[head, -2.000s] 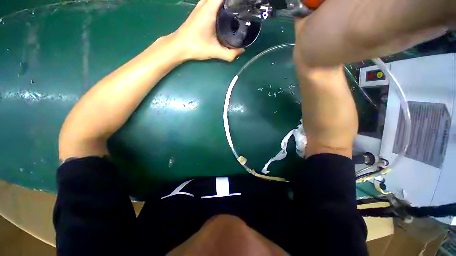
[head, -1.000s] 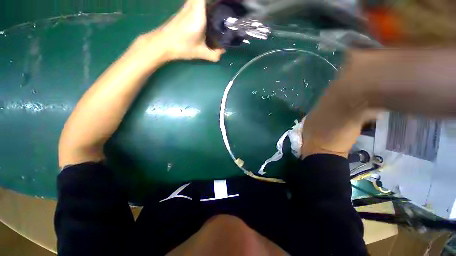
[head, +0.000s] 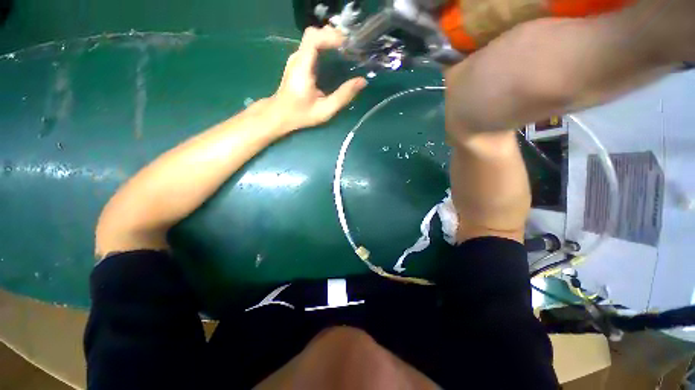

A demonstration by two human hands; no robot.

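My left hand [head: 306, 90] is at the upper middle, thumb and fingers apart, with nothing seen in it. My right hand [head: 499, 72] is closed around the screwdriver's orange body [head: 456, 29], wrapped with tan tape [head: 499, 17]. The silver metal nose [head: 392, 34] points left, just right of my left fingers; whether it touches them I cannot tell. A black housing [head: 308, 11] is beyond my left fingertips, cut off by the top edge. Its opening cannot be seen clearly.
A thin white loop [head: 339, 183] lies on the green surface [head: 251, 145], with a crumpled white strip [head: 421, 242] beside it and tiny specks inside. A white-grey box [head: 625, 137] with a printed label is at right. Fittings [head: 545, 243] and a thick black hose [head: 663, 319] are low right.
My left hand has let go of the black housing, which is now farther off at the top edge. My right hand first swung right with the screwdriver, then came back left.
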